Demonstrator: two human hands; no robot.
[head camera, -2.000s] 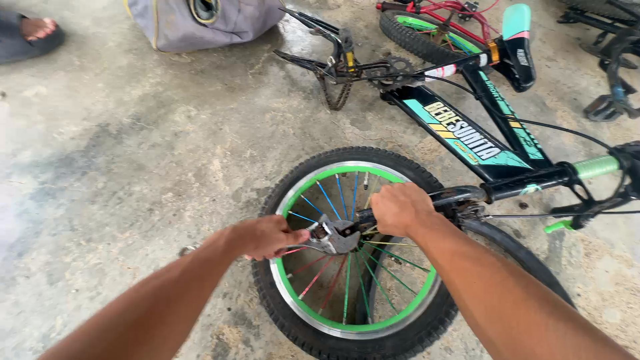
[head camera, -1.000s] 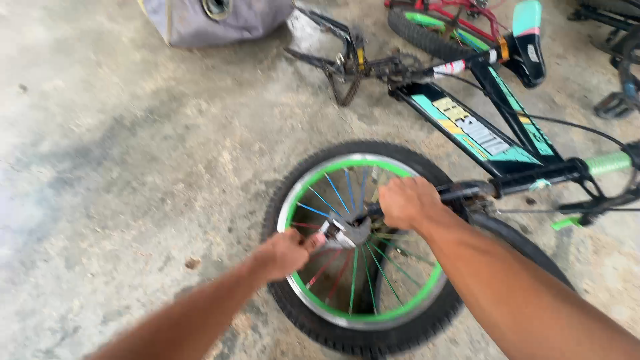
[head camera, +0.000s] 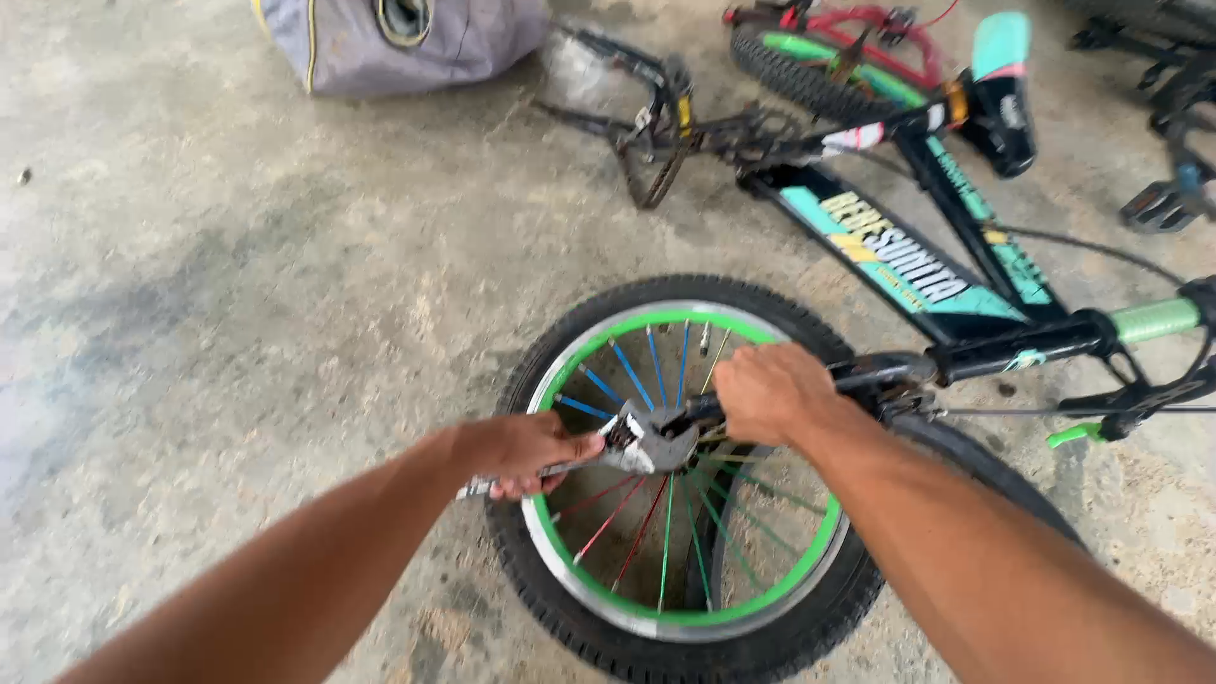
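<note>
A bicycle wheel (head camera: 825, 513) with a green and silver rim and coloured spokes lies near the centre, joined to the fork of a black and teal bicycle frame (head camera: 860, 249) on its side. My left hand (head camera: 527, 454) grips the handle of an adjustable wrench (head camera: 655, 448), whose jaws sit around the end of the fork at the wheel hub. My right hand (head camera: 774, 391) is closed around the fork leg, just right of the wrench head. The axle nut is hidden by the wrench.
On the concrete floor lie a grey bag (head camera: 446, 52) at the upper left, a black metal frame part (head camera: 655, 123) with a chain, a red bicycle (head camera: 926, 47) with a green-rimmed wheel, and black bicycle parts with a pedal (head camera: 1159, 206). A second tyre (head camera: 988, 465) lies partly under the wheel.
The wrench and my left hand have shifted slightly around the hub, with small turns of the handle. My right hand has stayed on the fork leg.
</note>
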